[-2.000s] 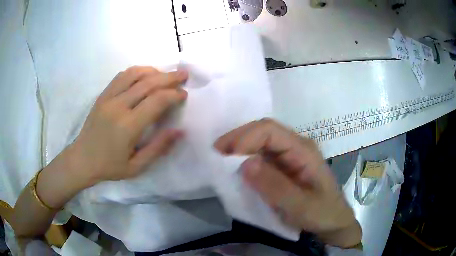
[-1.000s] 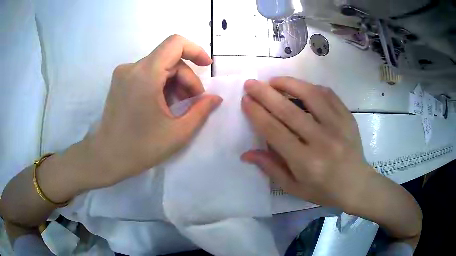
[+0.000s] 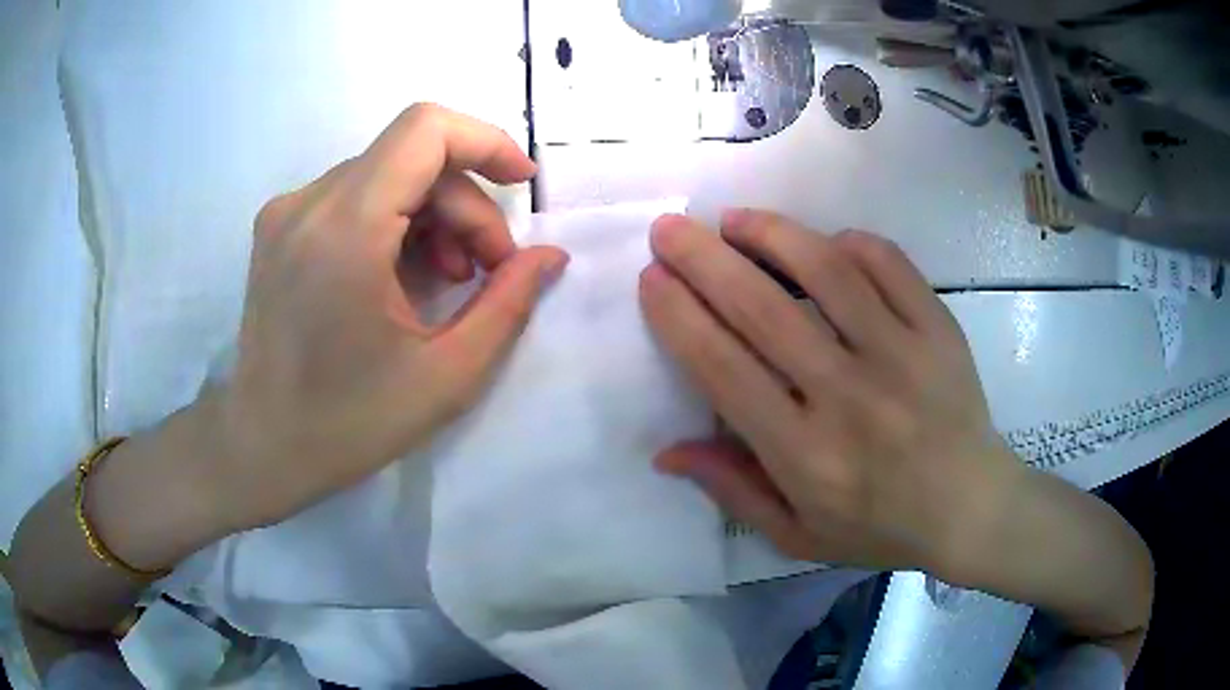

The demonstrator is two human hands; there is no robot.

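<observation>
A white fabric piece [image 3: 573, 445] lies in front of the needle area, its short top edge flat on the white machine bed. More white cloth covers the left. My left hand [image 3: 371, 297] has its thumb at the piece's upper left edge, pinching it against a curled finger; the index finger is raised apart. My right hand [image 3: 836, 391] lies palm down, fingers flat on the piece's right edge, thumb apart. Cloth under both hands is hidden. The needle plate [image 3: 769, 81] is above the fabric, apart from it.
The blue-grey machine guard [image 3: 681, 14] is at the top edge. A ribbed cream knob [image 3: 1047, 200] and metal machine parts are at upper right. Paper labels [image 3: 1163, 290] lie at far right. A ruler tape [image 3: 1133, 421] runs along the table's front edge. White scraps [image 3: 202, 654] are at lower left.
From a blurred position lower down, my right hand has moved up onto the fabric's right edge. The fabric's top edge has come down from the plate. Over the last second, both hands barely moved.
</observation>
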